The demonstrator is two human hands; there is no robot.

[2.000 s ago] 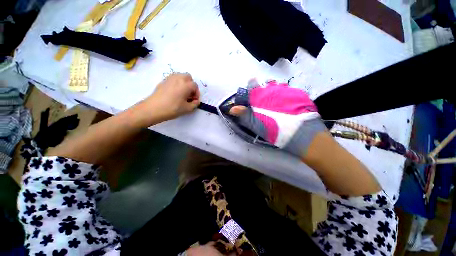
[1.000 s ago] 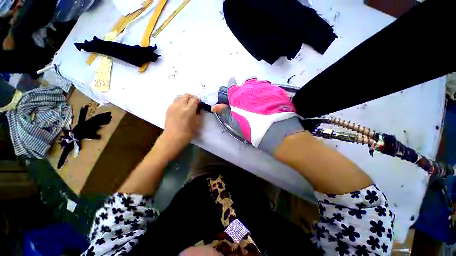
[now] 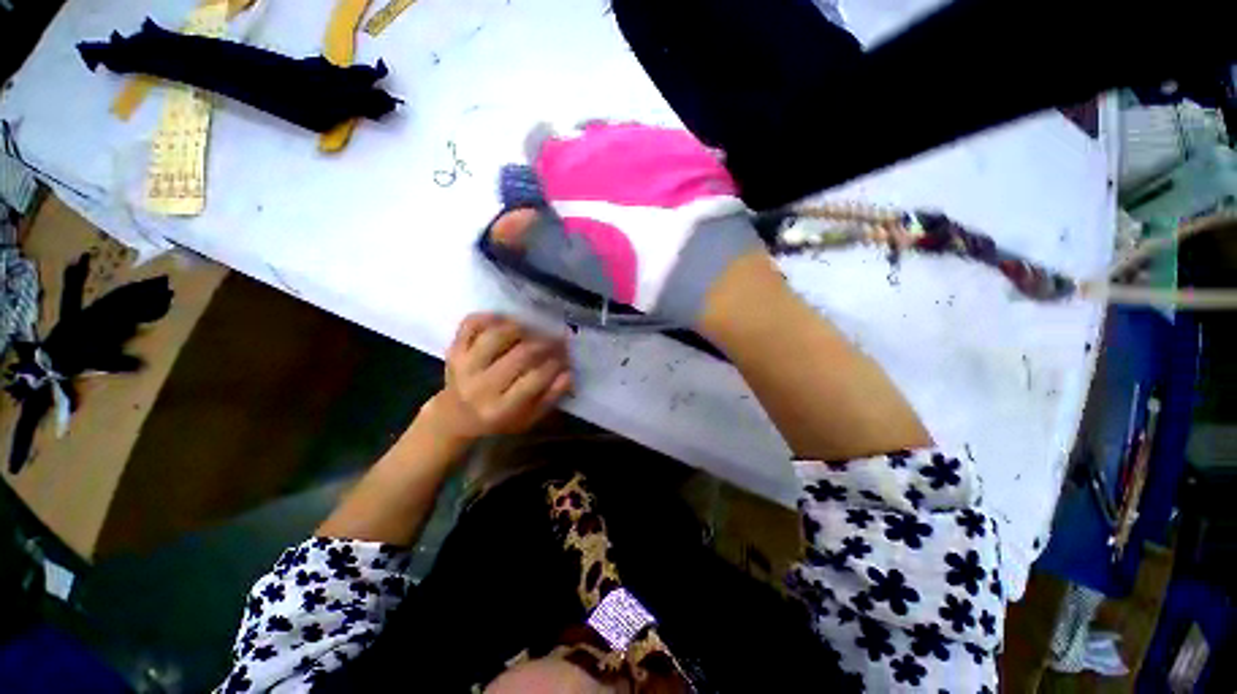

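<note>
My right hand (image 3: 631,217), in a pink, white and grey fingerless glove, is closed on the steam iron (image 3: 583,301), whose dark pointed body and metallic rim show below the hand, over the white table. My bare left hand (image 3: 509,373) is at the table's front edge, just below the iron's tip, with its fingers curled and slightly blurred. Whether it holds anything is hidden. The narrow black fabric strip cannot be made out.
A black fabric bundle (image 3: 244,75) lies across yellow strips (image 3: 342,68) and a marked pale strip (image 3: 179,160) at upper left. A black fabric pile (image 3: 705,68) lies beyond the iron. A broad black band (image 3: 936,102) crosses upper right. The hose (image 3: 936,233) trails right.
The iron and right hand have moved up and left, away from the table edge. My left hand has moved down to the edge, apart from the iron. The black strip between them no longer shows.
</note>
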